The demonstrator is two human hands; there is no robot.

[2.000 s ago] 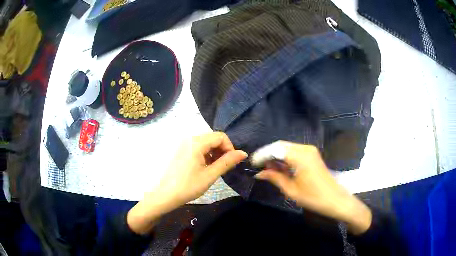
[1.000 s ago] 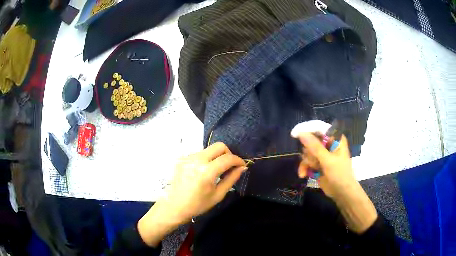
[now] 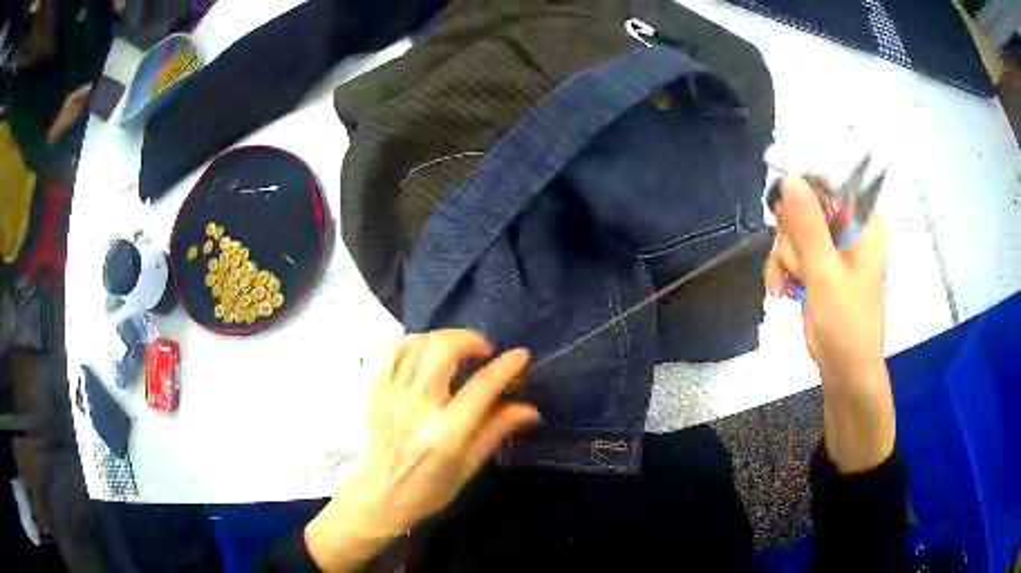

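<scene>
Dark navy trousers (image 3: 560,235) with a brown-black pinstriped side lie bunched in front of me. My left hand (image 3: 448,414) pinches the waistband edge, with a small gold button partly showing at the fingertips. A thread (image 3: 644,302) runs taut from there up to my right hand (image 3: 823,252), raised at the right of the cloth. Small snips (image 3: 856,207) with dark blades and a blue grip are held in my right palm. A white wrap (image 3: 793,157) shows at the right fingers. The needle cannot be made out.
A round black dish (image 3: 252,179) with a dark red rim holds gold buttons. Left of it are a white and black jar (image 3: 140,274), a red tin (image 3: 162,375) and a phone (image 3: 104,412). A blue-white bowl (image 3: 146,95) and other garments (image 3: 269,90) lie farther off.
My right hand has moved up and right, drawing the thread out longer across the cloth. My left hand still pinches the edge. The view has shifted, so the table things appear lower and farther left.
</scene>
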